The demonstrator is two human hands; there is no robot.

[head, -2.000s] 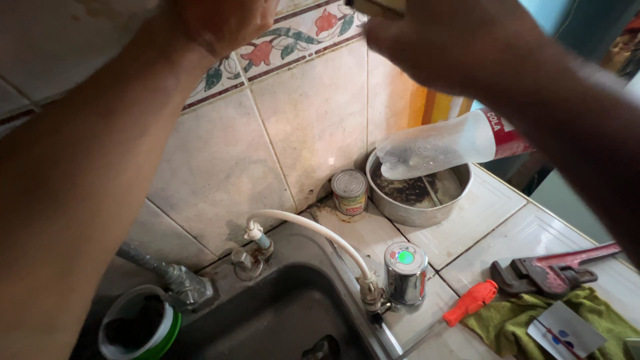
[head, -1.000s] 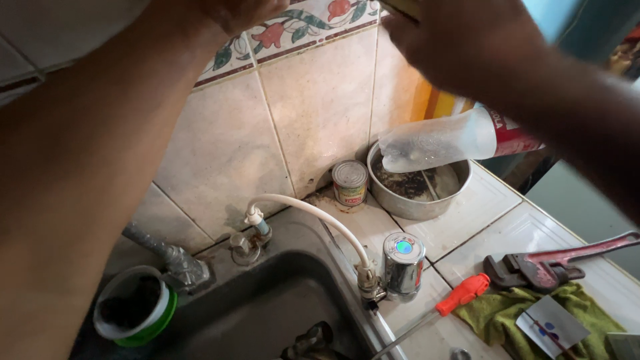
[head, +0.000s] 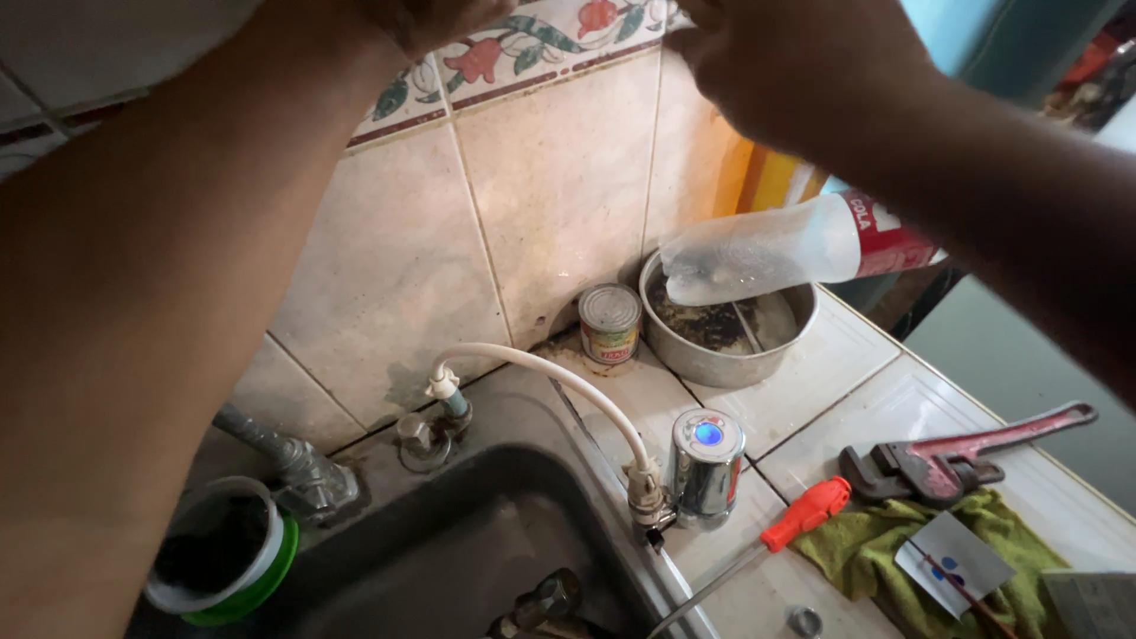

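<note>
Both my arms reach up over the sink toward the tiled wall. My left hand [head: 453,22] is at the top edge, cut off by the frame, near the floral border tiles [head: 532,53]. Close to the wall at the top, my right hand [head: 745,53] has its fingers bent near a small pale thing; its grip is unclear. Below, a white flexible hose [head: 550,377] runs from a fitting at the sink's back corner to a chrome faucet filter unit [head: 707,466] on the counter beside the sink [head: 532,475]. An orange-handled screwdriver [head: 806,515] leans over the sink rim.
A pipe wrench [head: 950,457] touches a green cloth [head: 985,541] bearing a white card [head: 954,564]. A round metal pan [head: 728,359] stands behind, with a plastic bottle [head: 772,248] over it and a small can [head: 610,324] beside it. A plastic tub [head: 213,550] sits left of the sink.
The thing with a pale edge seen at my right hand in the earlier frames no longer shows there. Both hands stay raised near the wall. The light on the chrome unit has turned from green to blue.
</note>
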